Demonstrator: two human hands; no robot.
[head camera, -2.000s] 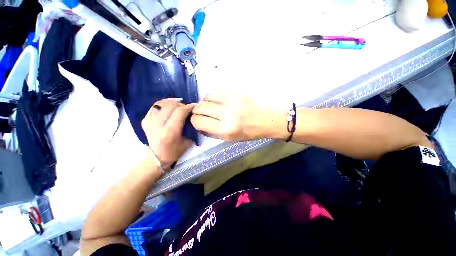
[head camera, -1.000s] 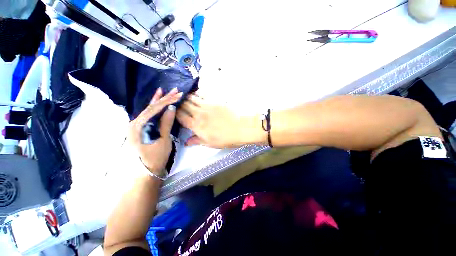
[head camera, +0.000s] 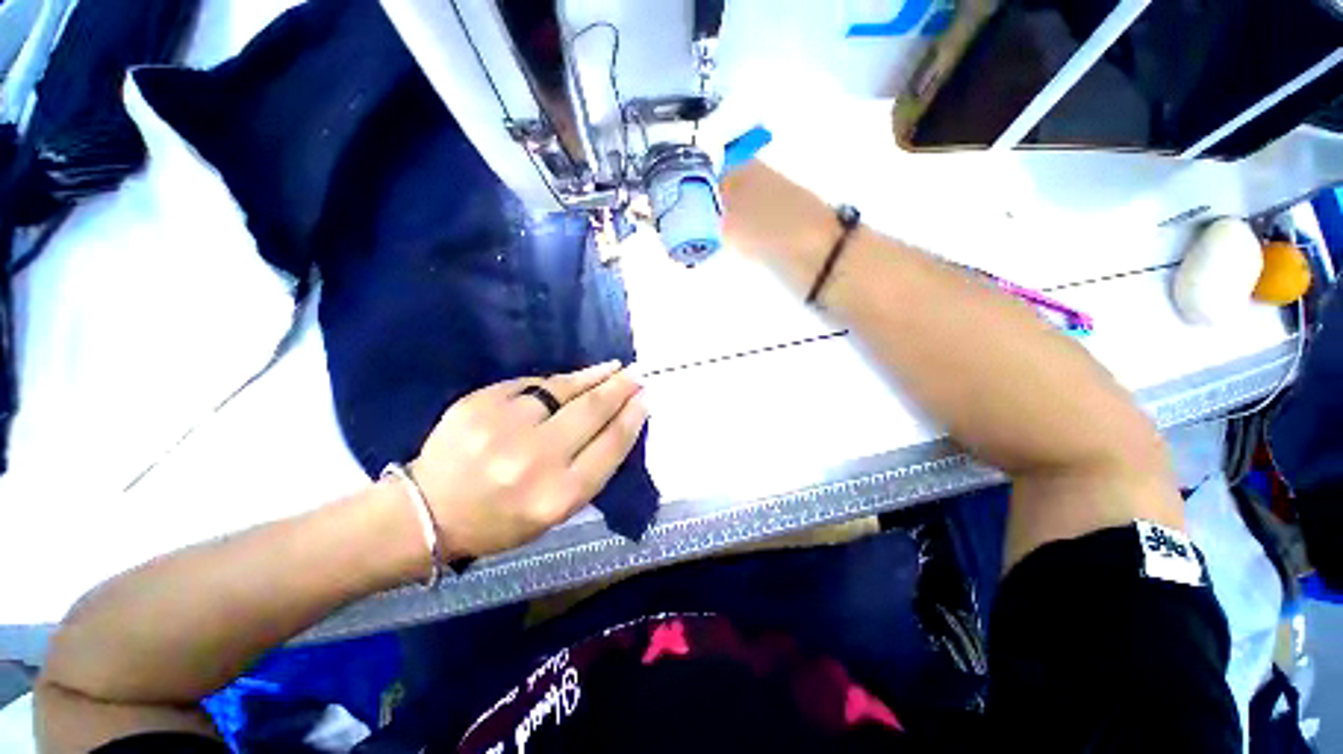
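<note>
A dark navy garment panel (head camera: 427, 265) lies flat on the white machine table, its right edge running under the presser foot (head camera: 608, 236). My left hand (head camera: 516, 460) lies on the panel near its front right edge, fingers extended and close together, pressing it down. The panel's pointed corner shows just in front of the fingers. My right hand (head camera: 748, 209) is behind and to the right of the blue-grey attachment (head camera: 685, 221). Its fingers are mostly hidden by the machine parts, so I cannot tell whether it holds anything.
Thread snips (head camera: 1049, 305) lie partly hidden behind my right forearm. A pale round object (head camera: 1218, 271) and an orange ball-like item (head camera: 1281, 273) are at the right. A phone (head camera: 1119, 74) is strapped to the machine. A ruler strip (head camera: 766, 513) runs along the front edge.
My right hand has left the panel's front edge and moved up beside the needle area. My left hand now lies flat on the panel, which is spread out again. The view has shifted, showing the phone.
</note>
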